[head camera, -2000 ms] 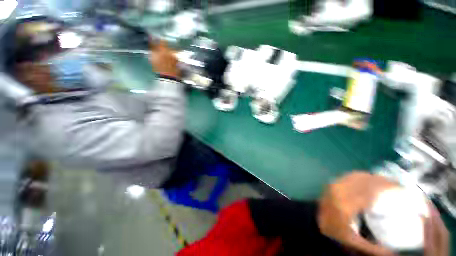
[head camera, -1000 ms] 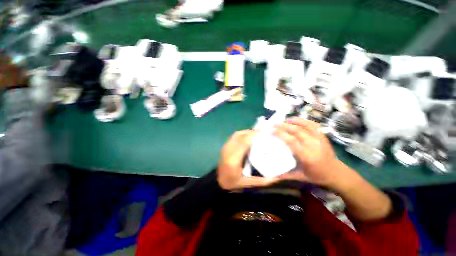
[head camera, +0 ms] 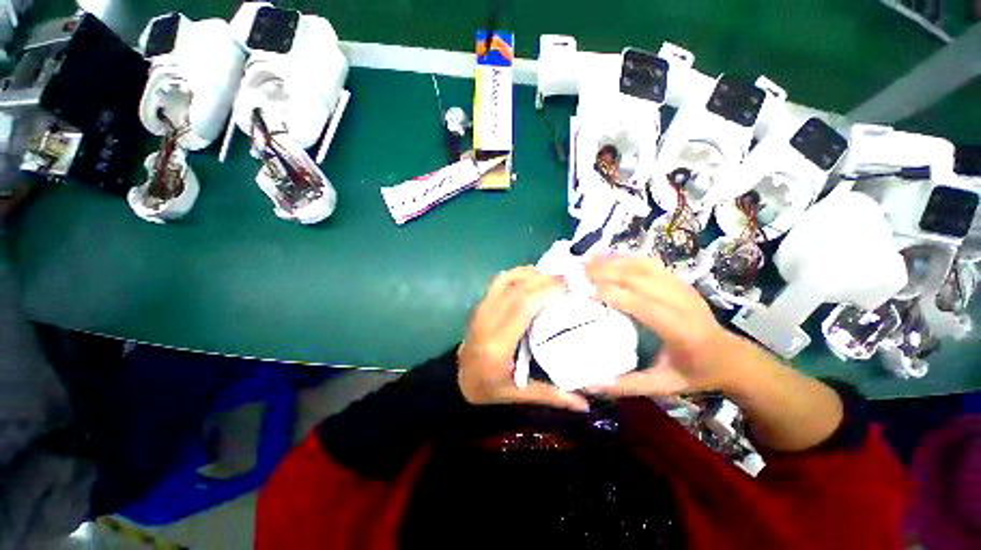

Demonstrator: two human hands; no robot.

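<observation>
A white camera ball head [head camera: 584, 342] is held between my two hands over the bench's front edge. A thin dark seam line runs across its upper face. My left hand [head camera: 503, 342] grips it from the left, with the thumb along its lower side. My right hand [head camera: 672, 322] grips it from the right, fingers over the top and thumb below. A white part of the camera shows above the ball, between my fingers. The far side of the ball and any wires in it are hidden.
Open camera units [head camera: 694, 161] with hanging wires stand in a row at right. Two more open units [head camera: 282, 86] stand at left beside a black box [head camera: 97, 91]. A sealant tube [head camera: 432, 191] and adhesive box [head camera: 495, 102] lie mid-bench. A white housing [head camera: 842, 252] lies at right.
The view has swung right to the bench and sharpened. Both hands now show on the ball, which is turned slightly from a second ago. The neighbour's arm has mostly left the view.
</observation>
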